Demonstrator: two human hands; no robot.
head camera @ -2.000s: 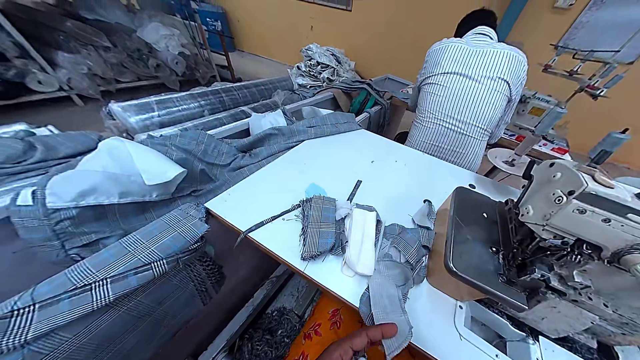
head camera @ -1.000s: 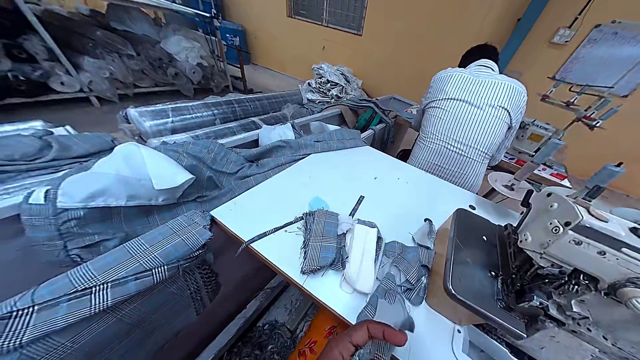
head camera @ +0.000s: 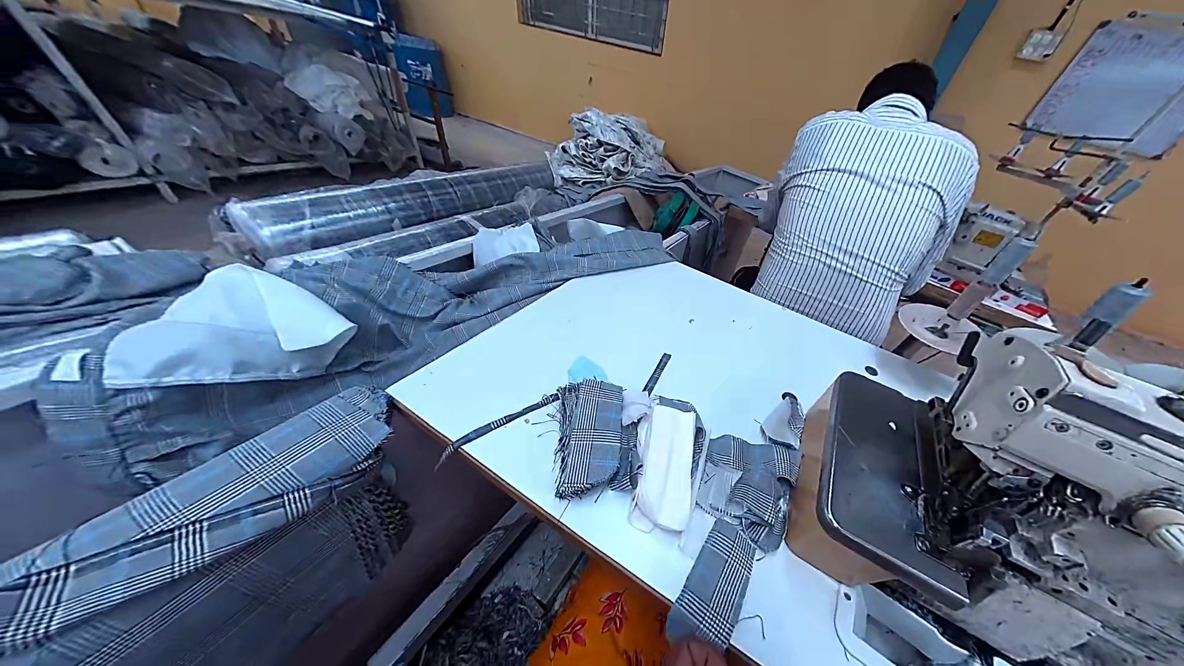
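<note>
A small part of a hand, probably my left hand (head camera: 694, 653), shows at the bottom edge against the end of a grey plaid fabric strip (head camera: 720, 583); its grip is hidden. The strip lies over the near edge of the white table (head camera: 546, 324), below more crumpled plaid pieces (head camera: 760, 476). To their left are a folded white cloth strip (head camera: 666, 467) and a frayed plaid piece (head camera: 592, 435). A narrow dark strip (head camera: 499, 425) hangs past the table's left edge. My right hand is out of view.
An industrial sewing machine (head camera: 1091, 435) with a dark metal plate (head camera: 874, 490) stands at right. Plaid fabric (head camera: 194, 509) drapes at left. Plastic-wrapped rolls (head camera: 388, 213) lie behind. A person in a striped shirt (head camera: 860, 213) bends near another machine (head camera: 990, 240).
The hand has moved down, mostly out of view. The near end of the plaid fabric now extends as a strip toward the table's front edge, where it was bunched one second ago.
</note>
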